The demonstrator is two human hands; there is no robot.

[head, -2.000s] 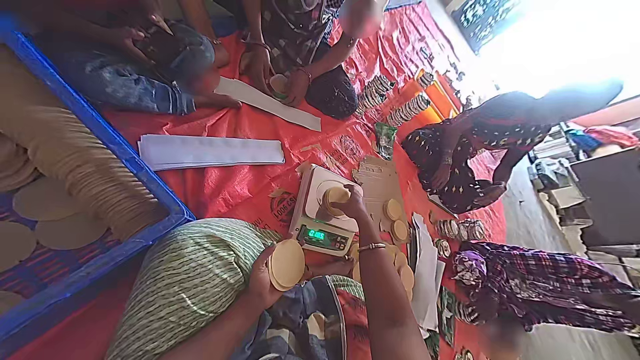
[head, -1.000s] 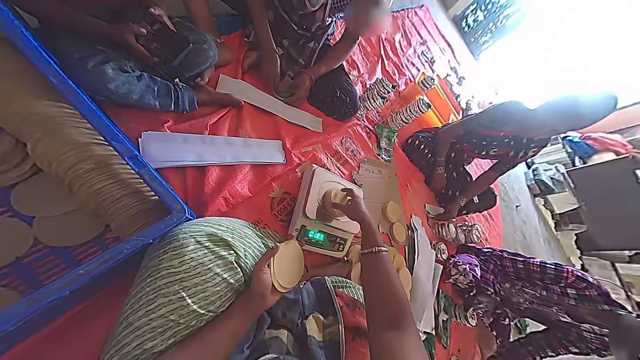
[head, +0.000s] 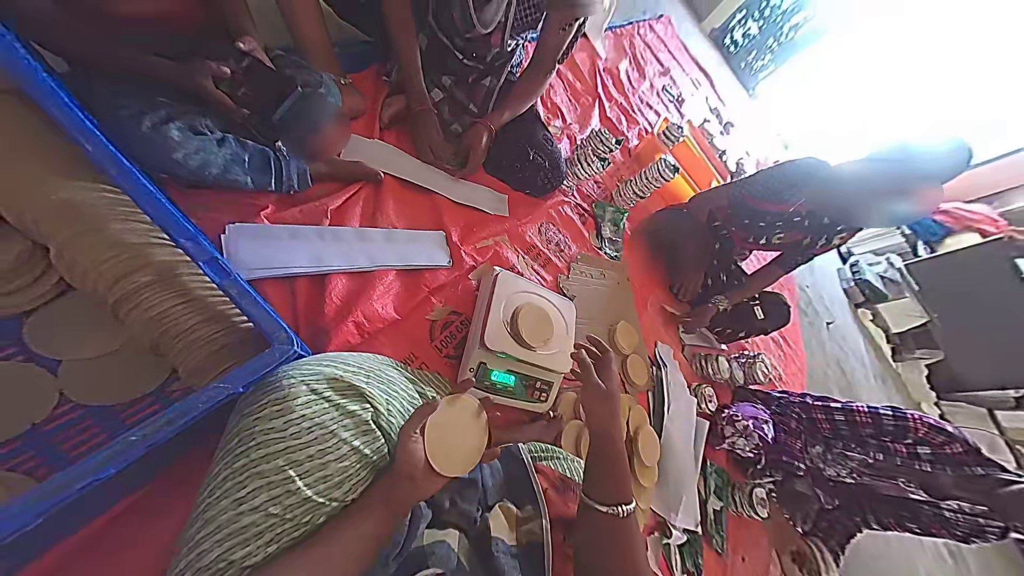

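My left hand (head: 424, 452) holds a small stack of thin round tan discs (head: 456, 434), just below the weighing scale. On the pan of the white digital scale (head: 520, 340) lies another stack of the same discs (head: 532, 326); the display is lit green. My right hand (head: 597, 372), with a bangle at the wrist, is beside the scale's right edge, its fingers apart and nothing seen in them. More tan discs (head: 646, 444) lie in overlapping piles beyond my right forearm.
A blue plastic crate (head: 276, 344) full of larger discs stands at left. White paper strips (head: 340, 250) and flattened cardboard (head: 600, 296) lie on the red sheet (head: 384, 308). Several people sit around, near bundled discs (head: 646, 180) and an orange tray (head: 690, 172).
My right hand has let go of the discs on the scale pan and moved right, off the scale. My left hand still holds its stack.
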